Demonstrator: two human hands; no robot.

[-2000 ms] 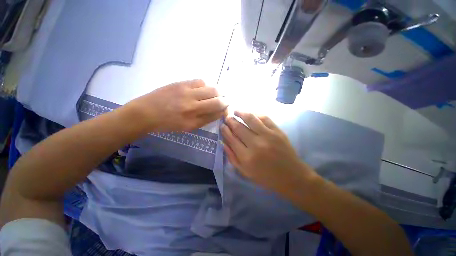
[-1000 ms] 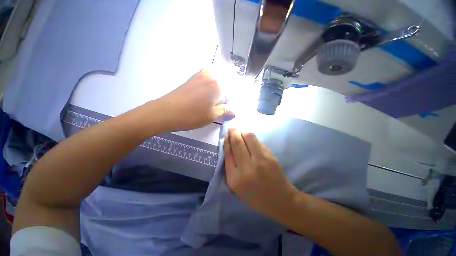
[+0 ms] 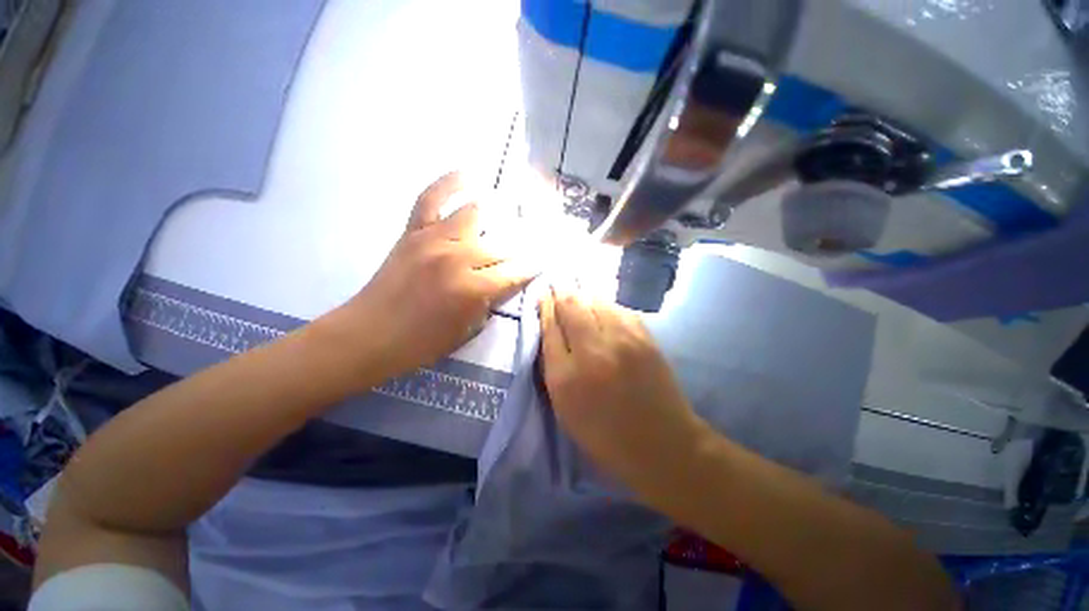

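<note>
A light blue-grey garment panel (image 3: pixel 764 346) lies under my right hand and hangs over the table's front edge. My right hand (image 3: pixel 597 358) rests on its left edge, fingers together, pressing or pinching the cloth. My left hand (image 3: pixel 448 269) is beside it, its fingertips at the same folded edge in the glare. Whether its fingertips grip cloth is hard to tell. The sewing machine head (image 3: pixel 836 72), white with blue stripes, stands just above my hands. The presser foot area is washed out by light. A dark cylindrical attachment (image 3: pixel 647 275) sits right of it.
Another blue-grey panel (image 3: pixel 155 143) with a curved notch lies at left. A ruler strip (image 3: pixel 227 328) runs along the table's front edge. Loose cloth (image 3: pixel 322 543) hangs below it. At right are a thin rod (image 3: pixel 931 421) with a black clamp (image 3: pixel 1051 480) and a blue basket (image 3: pixel 1015 573).
The view has shifted, and the machine head looks larger. My left hand's fingers have spread somewhat. My right hand stays on the panel's edge, and the hanging cloth is more bunched below it.
</note>
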